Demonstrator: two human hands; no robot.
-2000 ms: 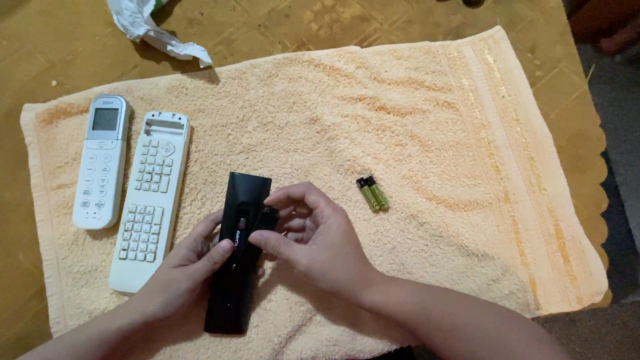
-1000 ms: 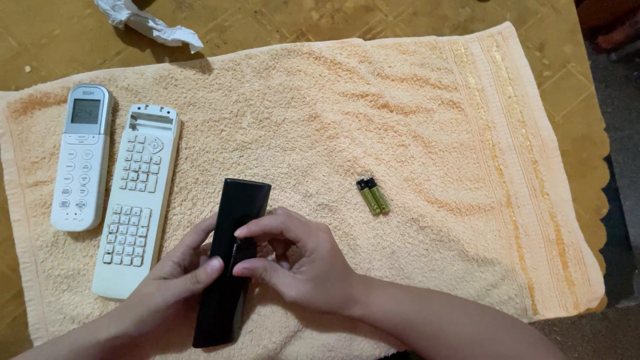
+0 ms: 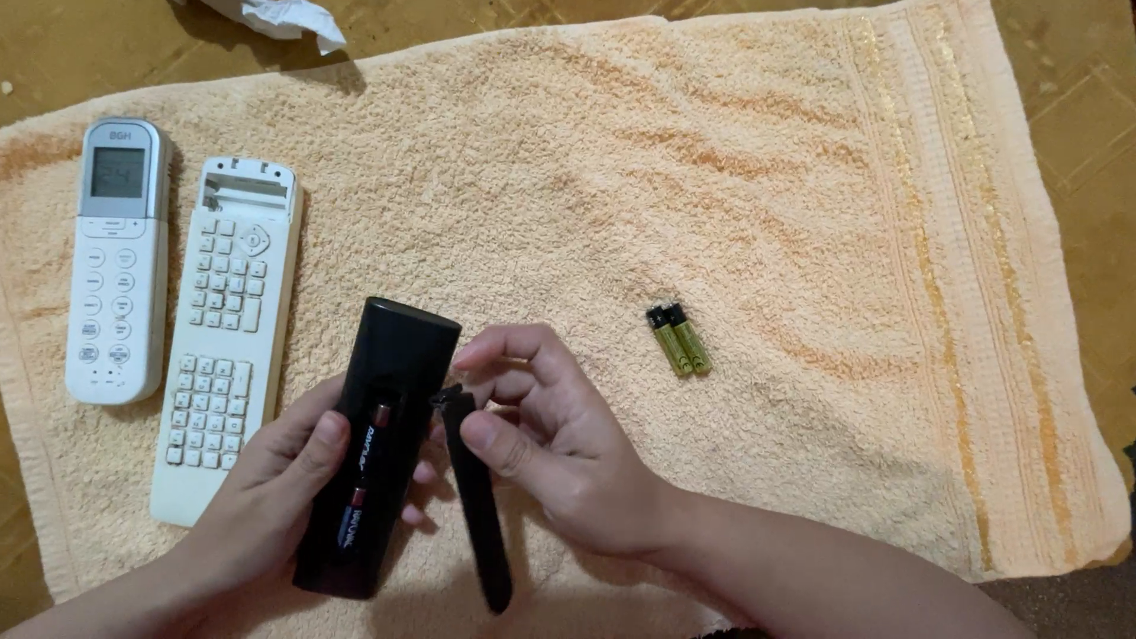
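My left hand (image 3: 293, 453) grips a black remote control (image 3: 404, 355) back side up, its battery compartment uncovered. Two batteries (image 3: 364, 470) lie end to end inside that compartment. Just right of the remote, my right hand (image 3: 550, 435) pinches a long black battery cover (image 3: 475, 506) between thumb and fingers, apart from the compartment. Two green and black batteries (image 3: 679, 339) lie side by side on the peach towel (image 3: 799, 426), to the right of my right hand.
At the left, a white air conditioner remote (image 3: 124, 311) with a display lies beside a cream remote (image 3: 266, 355) with many keys and an open compartment at its top. Crumpled white paper (image 3: 288, 19) rests on the table (image 3: 106, 53) beyond the towel's far edge.
The black cover, closed over the remote one second ago, is now off in my right hand, and the batteries inside show. The view has moved closer.
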